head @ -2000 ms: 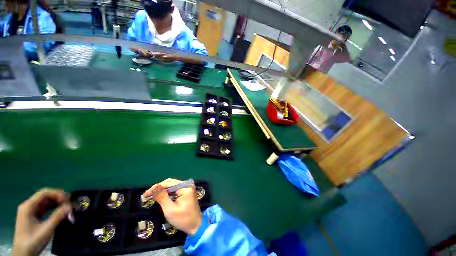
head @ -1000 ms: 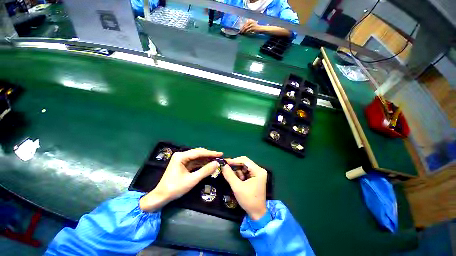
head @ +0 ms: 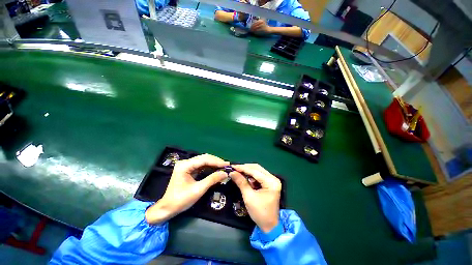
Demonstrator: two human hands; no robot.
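My left hand (head: 187, 185) and my right hand (head: 257, 195) meet at the fingertips above the black work tray (head: 151, 185). Between the fingertips they hold a small round piece (head: 226, 175), dark at its top edge and mostly hidden by the fingers. No slim tool can be made out in my right hand. In the tray, one round piece (head: 172, 159) lies in the back left pocket, and two more lie in front pockets, one (head: 218, 200) just below the fingers and one (head: 239, 208) beside my right hand. The hands hide the tray's middle.
A second tray (head: 305, 118) with round pieces stands back right. A wood-edged shelf (head: 362, 114) on the right holds a red bin (head: 405, 121); a blue bag (head: 397, 209) hangs at its end. White scrap (head: 29, 155) and a black box (head: 11, 116) lie left. A person in blue sits opposite.
Two seconds ago my hands were apart, with a slim tool in my right hand. One second ago they had met at the round piece; since then they have shifted only slightly.
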